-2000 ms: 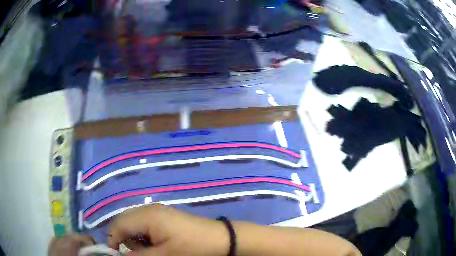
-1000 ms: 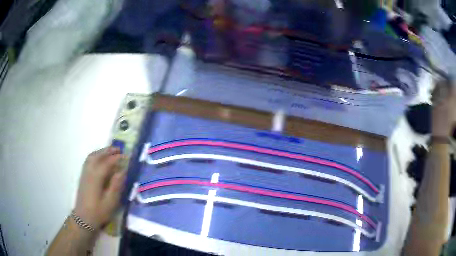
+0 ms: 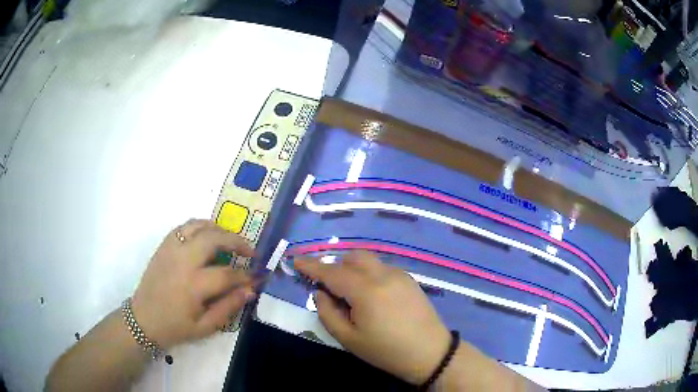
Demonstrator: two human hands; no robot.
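The bluish clear sewing template (image 3: pixel 474 337) lies tilted in view, with pink edging strips (image 3: pixel 459 207) and white tape strips (image 3: pixel 490 295) along its curves. My right hand (image 3: pixel 375 306), with a dark beaded bracelet, lies over the lower strips' left end, fingertips at the white tape; something dark shows under its fingers, too unclear to name. My left hand (image 3: pixel 191 287), with a ring and chain bracelet, is at the template's left edge over the control panel, fingers bent close to the right hand's fingertips. Whether it holds anything is unclear.
The control panel (image 3: pixel 246 176) runs along the template's left side on the white table (image 3: pixel 115 153). A brown hinge tape (image 3: pixel 459 157) crosses the template's top. Black fabric pieces (image 3: pixel 673 283) lie at the far right. Dark machine parts and a reddish object are at the back.
The view has turned and moved left. My right hand has come from the black pieces at the far right to the template's left end. My left hand has moved to meet it.
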